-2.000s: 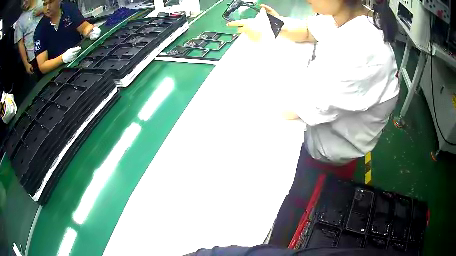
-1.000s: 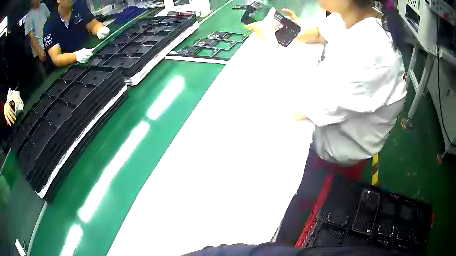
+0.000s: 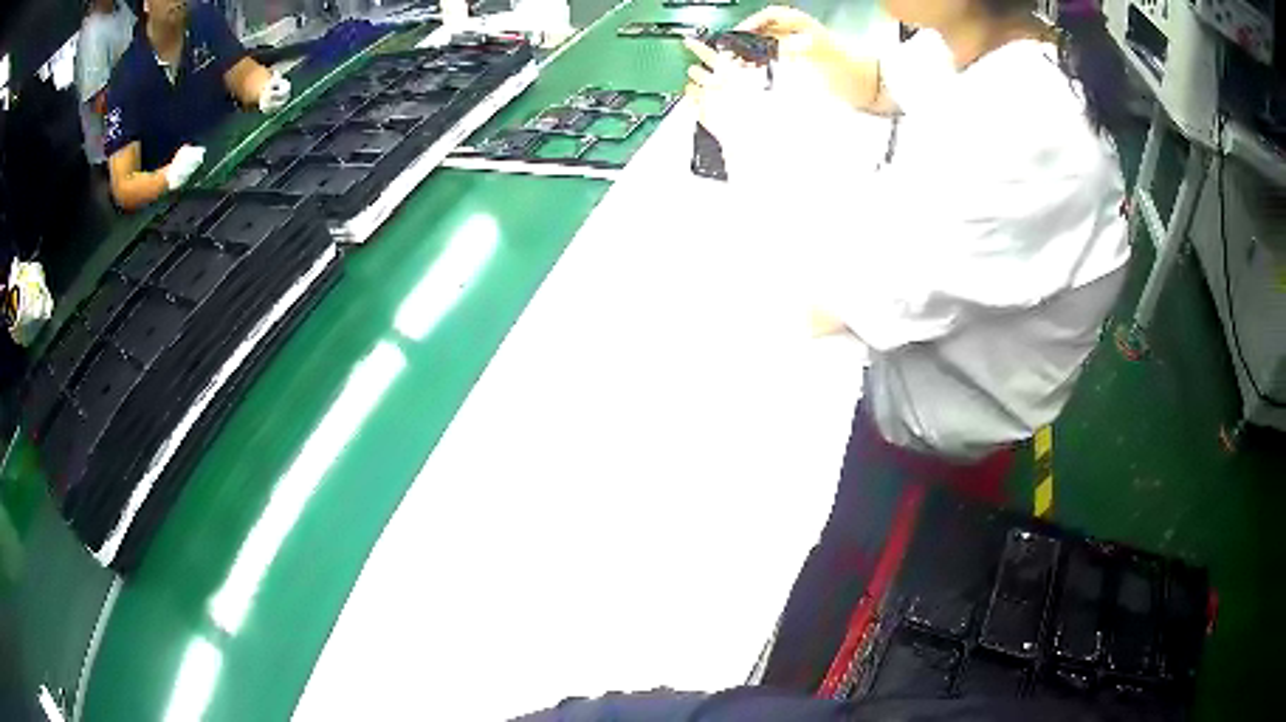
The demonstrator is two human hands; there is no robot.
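Observation:
Neither of my hands shows in the head view; only a dark piece of my clothing shows at the bottom edge. The bright white bench cover sheet (image 3: 564, 480) lies nearest in front of me on the green mat (image 3: 423, 367). At its far end a person in white holds a dark phone frame (image 3: 741, 50) in both hands. Another dark frame (image 3: 708, 153) stands or leans just below those hands; its support is too washed out to tell.
Stacked black pocketed trays (image 3: 155, 325) run along the left. Frames lie on the mat by a white divider strip (image 3: 529, 168). A red crate (image 3: 867, 607) with a black pocketed tray (image 3: 1037, 607) is low right. A gloved person (image 3: 176, 85) is at far left.
The person in white has brought the hands together around a frame; a second dark frame now shows lower, beneath them. The gloved person's hands have moved slightly. The view has shifted a little.

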